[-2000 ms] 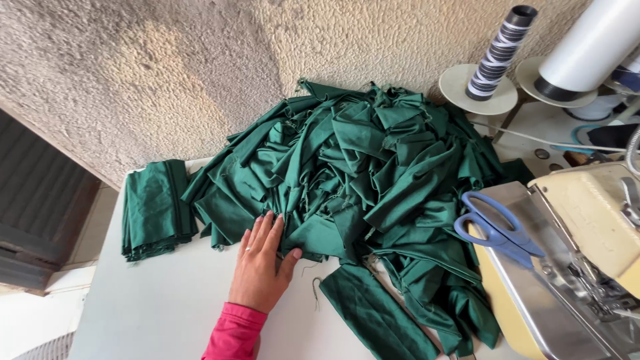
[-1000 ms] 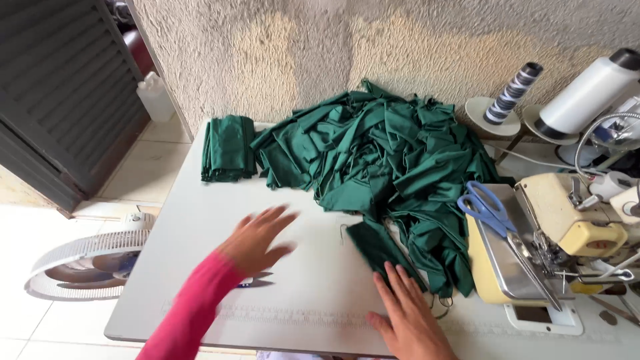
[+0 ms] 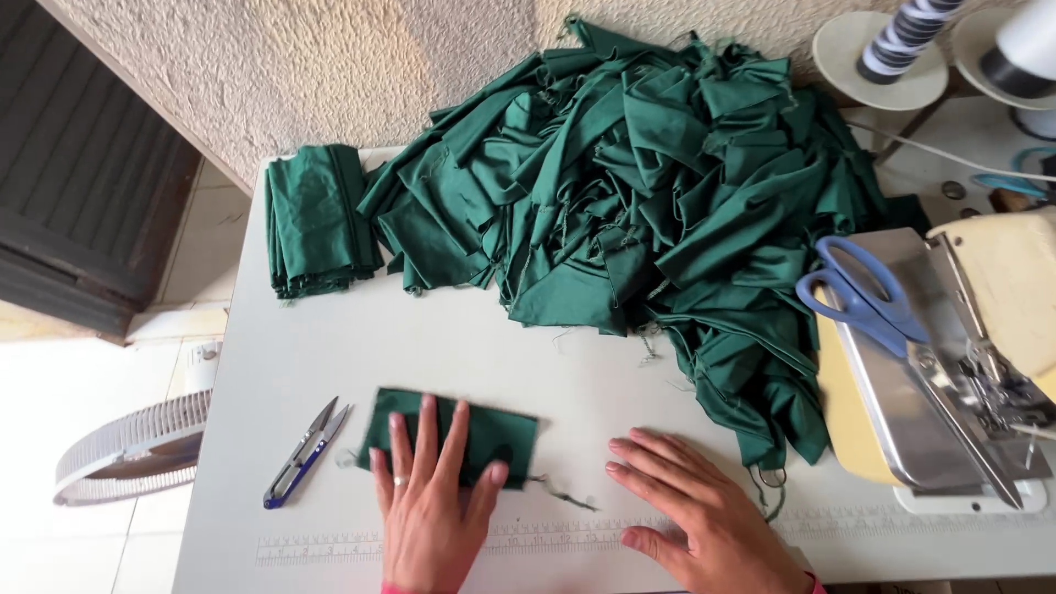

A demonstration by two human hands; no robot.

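A folded green fabric piece (image 3: 503,433) lies flat near the table's front, a thread tail trailing from its lower right corner. My left hand (image 3: 433,495) rests on it palm down with fingers spread, a ring on one finger. To its right, my right hand (image 3: 693,503) is over the white table with fingers apart, holding nothing. Thread snips with blue handles (image 3: 304,458) lie left of the fabric. Behind, a large heap of green fabric pieces (image 3: 610,181) is piled against the wall. A neat stack of green pieces (image 3: 318,219) sits at its left.
At right, blue-handled scissors (image 3: 907,330) lie on a sewing machine (image 3: 1006,289), probably an overlocker. Thread spools (image 3: 907,41) stand behind it. A ruler scale (image 3: 511,540) runs along the table's front edge. A fan (image 3: 136,450) stands left of the table, on the floor side.
The folded piece, beside the heap under my right hand a second ago, is now at the left front under my left hand. The snips, mostly covered before, now show fully.
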